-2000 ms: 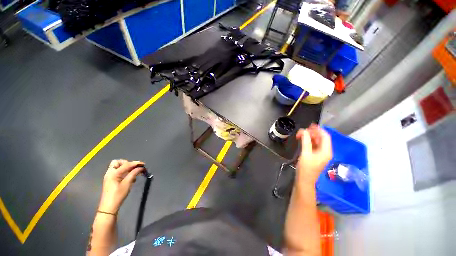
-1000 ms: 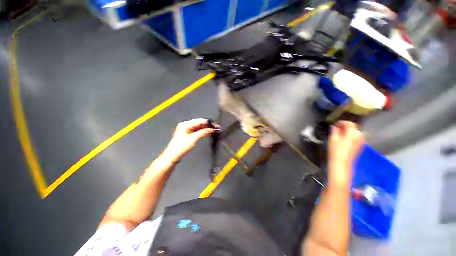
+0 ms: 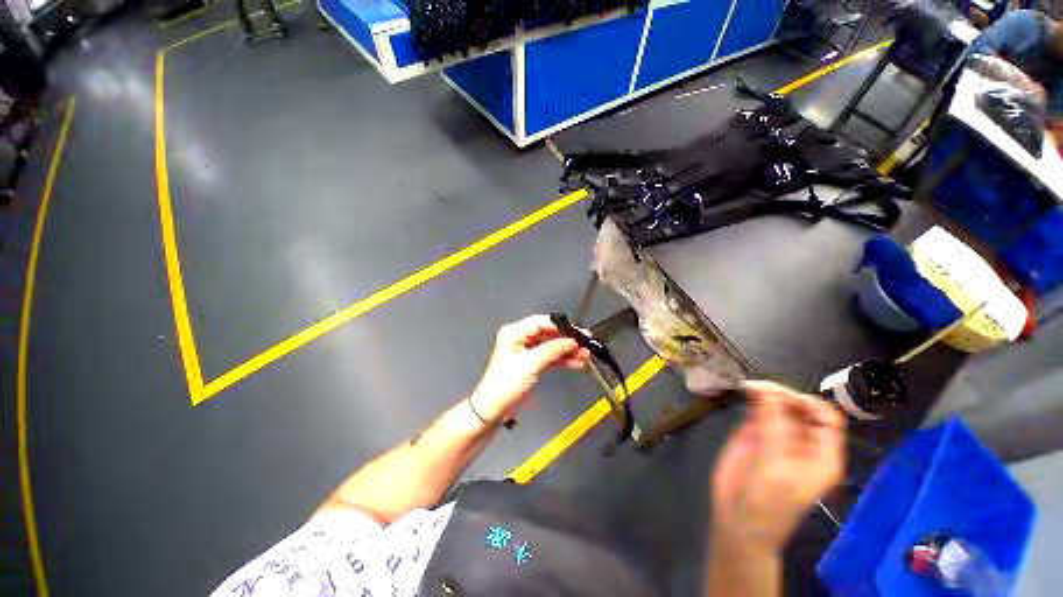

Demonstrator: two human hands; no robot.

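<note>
My left hand (image 3: 527,364) pinches one end of a narrow black leather strap (image 3: 614,391), which curves down to the right in the air beside the table. My right hand (image 3: 779,464) is blurred, right of the strap and apart from it. Its fingers are bent together toward the strap; whether they hold a thin rod cannot be told. A paint jar (image 3: 864,390), dark on top with a whitish side, stands at the near table corner, just behind my right hand. A strap pile (image 3: 746,175) with shiny hardware lies on the table (image 3: 746,266).
A blue cloth (image 3: 907,283) hangs over a pale tub beside a pale yellow tub (image 3: 962,286) with a stick leaning out. A blue plastic bin (image 3: 933,501) is at lower right. A blue-sided bench (image 3: 577,82) stands at the back. Part of a person (image 3: 1023,47) shows at upper right.
The view has swung left, so the table sits further right. My left hand has brought the strap toward the table edge. My right hand has moved nearer the strap, away from the jar.
</note>
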